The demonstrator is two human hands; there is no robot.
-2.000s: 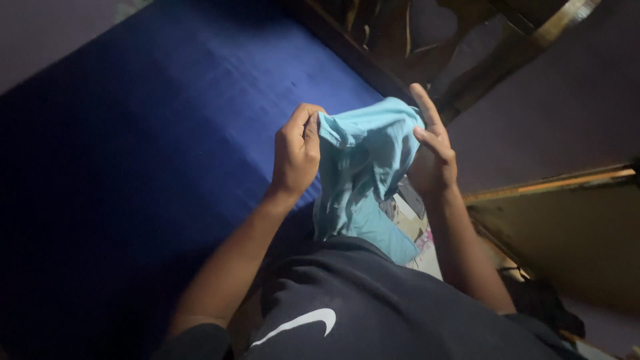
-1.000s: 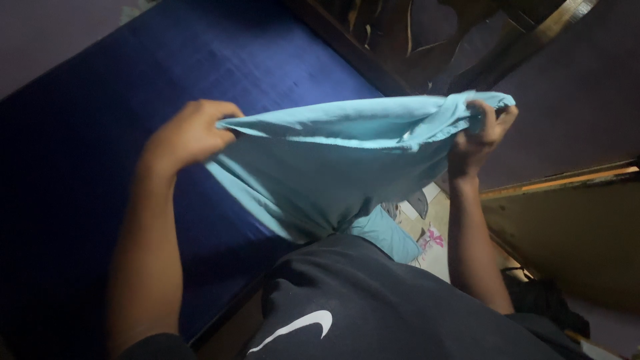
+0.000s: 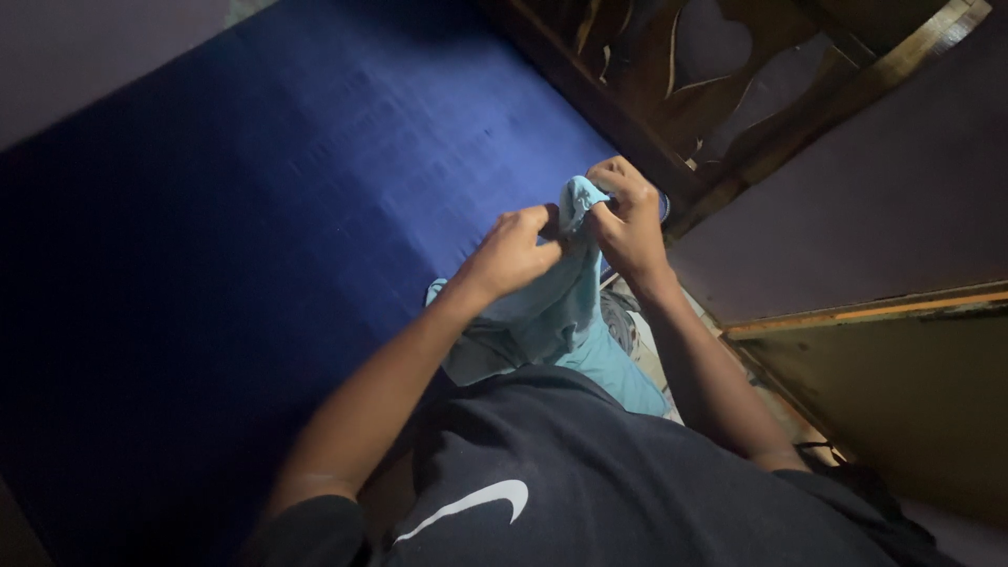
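A light blue cloth (image 3: 563,295) hangs in folds in front of my body, its gathered upper edge between my two hands. My right hand (image 3: 630,216) pinches that edge between thumb and fingers. Just left of it and a little lower, my left hand (image 3: 516,248) has its fingers curled at the cloth; the fingertips are partly hidden, but they appear to grip it. Another light blue part (image 3: 618,374) spreads below, beside my dark shirt; whether it is the same piece I cannot tell.
A blue-covered mattress (image 3: 315,181) fills the left and middle. Carved dark wooden furniture (image 3: 646,134) borders it at the upper right. A yellowish panel (image 3: 906,386) stands at the right. Dark coiled or bundled material (image 3: 620,319) lies beyond the cloth, near my right forearm.
One second ago my hands held the cloth stretched wide; they have come close together, and the cloth now hangs bunched between them.
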